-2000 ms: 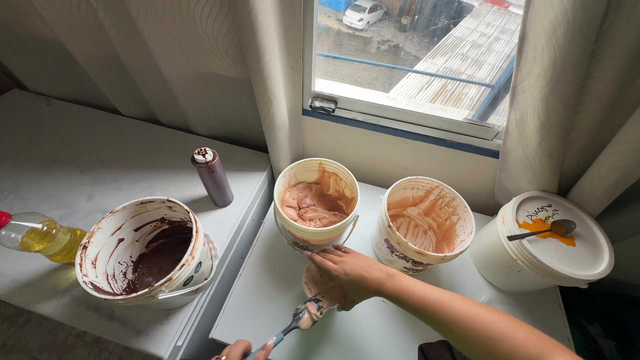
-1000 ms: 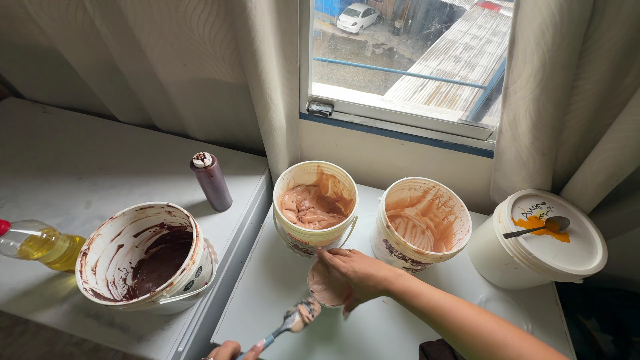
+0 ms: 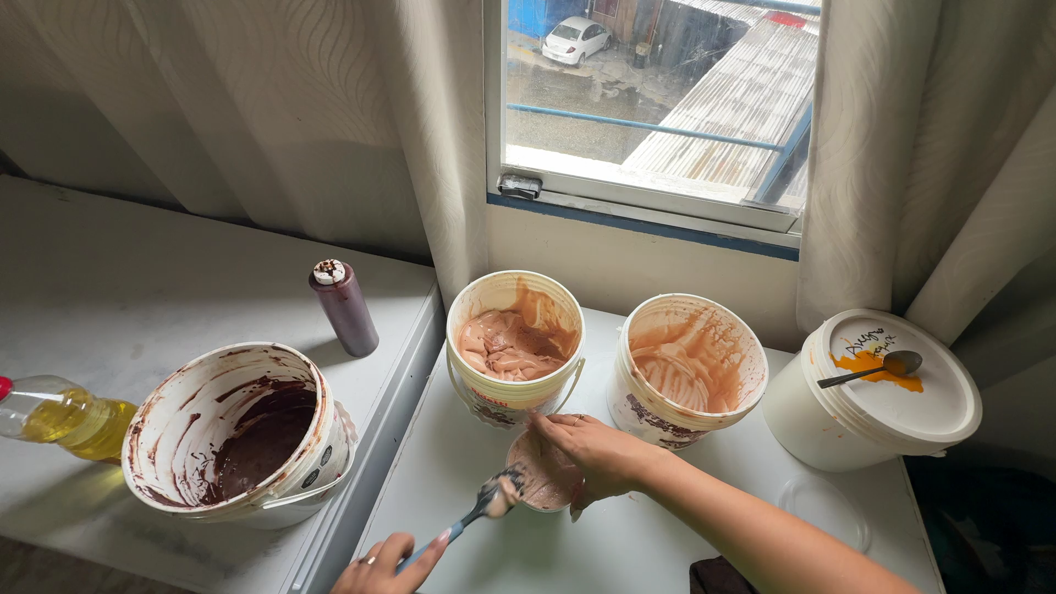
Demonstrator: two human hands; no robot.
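Note:
In my left hand point(image 3: 388, 565) is the blue handle of a utensil point(image 3: 466, 520) whose dark head carries light brown cream. That head is beside the rim of a small round container point(image 3: 540, 478), coated inside with pinkish-brown cream. My right hand point(image 3: 598, 458) grips this container by its right and far side, tilted towards the utensil. Just beyond stands a bucket of light brown cream point(image 3: 511, 346). Right of it is a second bucket point(image 3: 693, 371), its inner walls smeared with similar cream.
On the left surface are a bucket of dark brown mixture point(image 3: 256, 454), a squeeze bottle point(image 3: 345, 313) and a bottle of yellow oil point(image 3: 78, 421) lying tilted. A lidded white bucket point(image 3: 841, 412) with a metal spoon point(image 3: 874, 371) on top stands right. A clear round lid point(image 3: 823, 511) lies near my right forearm.
The small container was up against the bucket of cream two seconds ago and is now a little nearer to me. The utensil's head has moved out from the container to its left rim.

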